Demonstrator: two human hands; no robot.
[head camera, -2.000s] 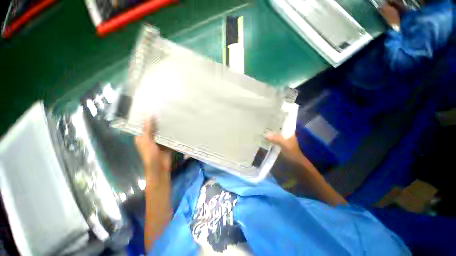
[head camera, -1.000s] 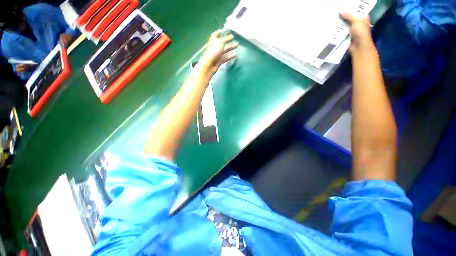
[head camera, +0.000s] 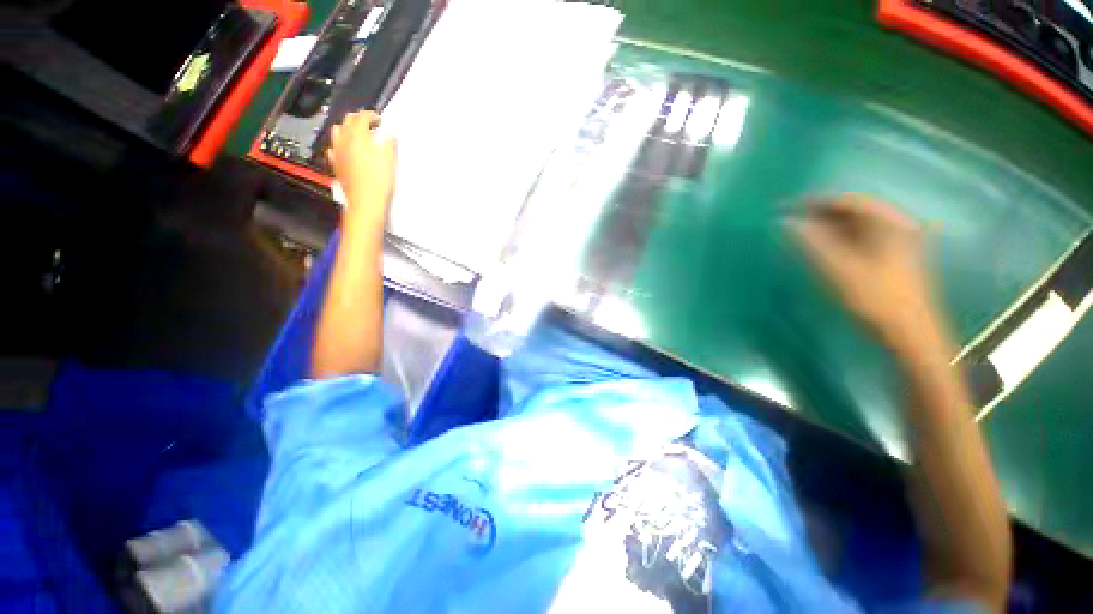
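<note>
A stack of matte white sheets or liners lies at the upper left of the bench. My left hand is at its left edge, with curled fingers closed on a white sheet. The long, shiny clear plastic bag lies along the stack's right side. Small dark parts lie right of the bag, partly washed out by glare. My right hand is over the green mat and blurred. Its fingers look bent, and whether it holds anything small cannot be told.
A black-and-white strip sheet lies at the right, beyond my right forearm. A laptop assembly sits left of the stack. Red-orange trays show at the upper left and upper right. Small white cylinders lie low at the left.
The view has swung left. My left hand has moved from over the mat to the white stack. My right hand has left the pale sheets or covers at the upper right and is over the mat.
</note>
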